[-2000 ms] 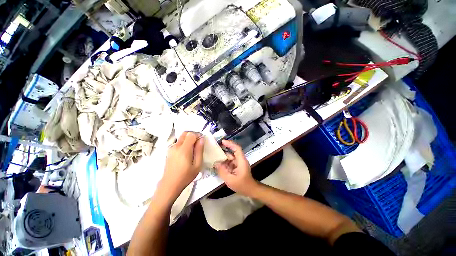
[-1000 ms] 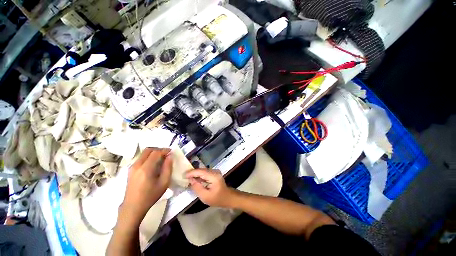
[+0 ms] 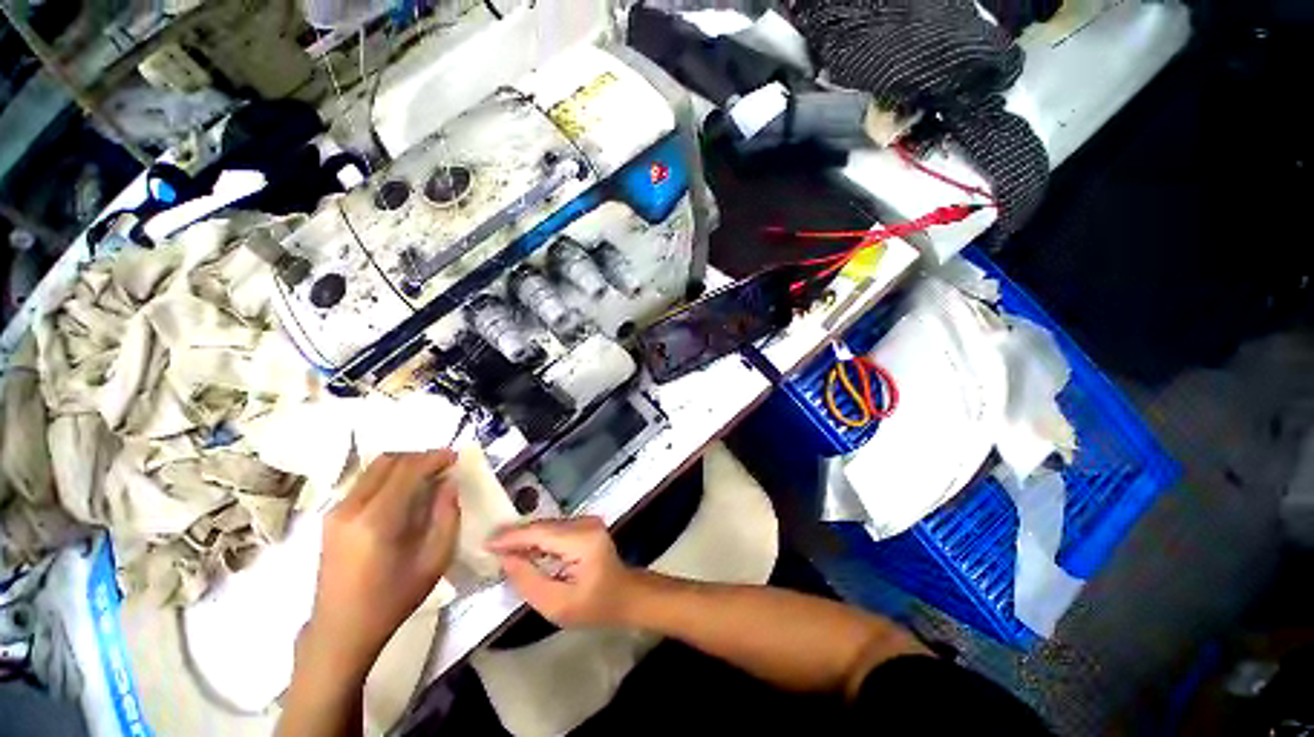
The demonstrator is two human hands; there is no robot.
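Note:
A small beige fabric piece (image 3: 481,516) lies between my hands at the table's front edge, just before the needle area (image 3: 497,392) of the overlock machine (image 3: 476,202). My left hand (image 3: 386,530) grips its left side, fingers bent over it. My right hand (image 3: 559,567) pinches its right edge between thumb and fingers. The fingertips of my left hand are partly hidden. A larger beige panel (image 3: 721,530) hangs over my lap below the table edge.
A crumpled beige pile (image 3: 144,389) lies left of the machine. A dark glossy rectangle (image 3: 713,324) and red cords (image 3: 894,228) lie to the right. A blue crate (image 3: 1102,482) holds white fabric pieces (image 3: 922,418); snips with red and orange loops (image 3: 860,392) hang at its near side.
The whole view has shifted, so machine, crate and hands appear farther left. Both hands still hold the small piece, now slightly farther from the needle area.

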